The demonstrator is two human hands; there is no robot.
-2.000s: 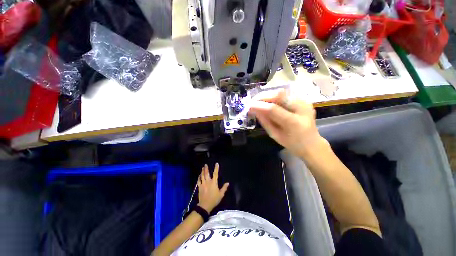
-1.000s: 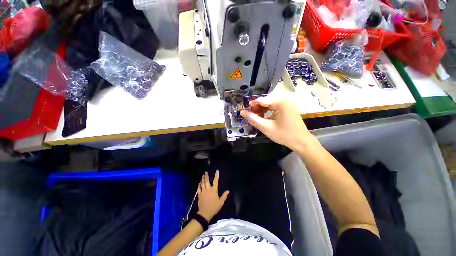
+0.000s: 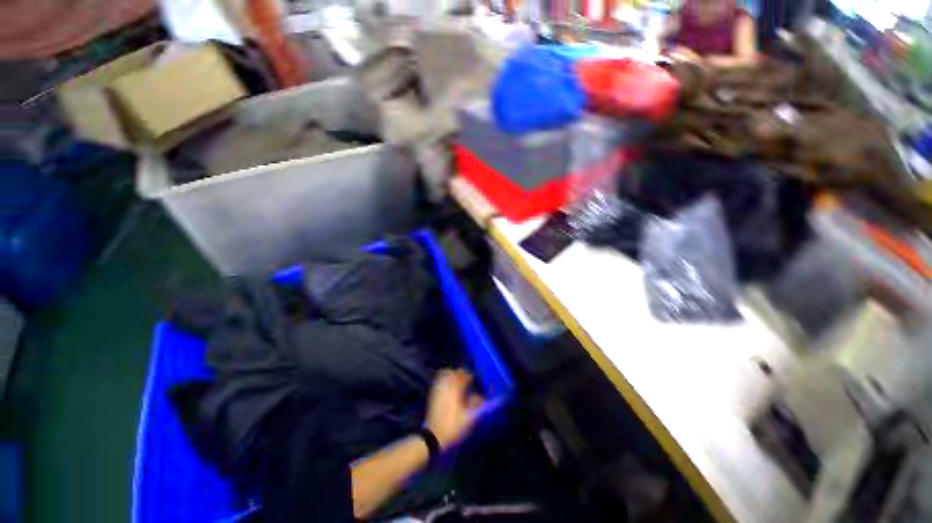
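Note:
Dark garments [image 3: 347, 352] lie heaped in the blue crate [image 3: 472, 325], with some cloth over its far edge. My left hand [image 3: 452, 409], with a black band at the wrist, is at the crate's right side beside the dark cloth. Its fingers look curled, but the picture is blurred and I cannot tell whether they hold cloth. My right hand is out of the picture. Part of the sewing machine [image 3: 853, 409] shows blurred at the right edge.
The white table [image 3: 654, 393] with yellow-brown edging runs diagonally on the right, bearing a clear bag [image 3: 690, 266] and a dark flat rectangle [image 3: 549, 237]. A pale bin [image 3: 296, 209] and open cardboard box [image 3: 174, 97] stand beyond the crate. A person [image 3: 712, 31] is at the back.
The view has swung left to the crate. My left hand has moved from the dark cloth on my lap to the crate's side. My right hand has left the picture.

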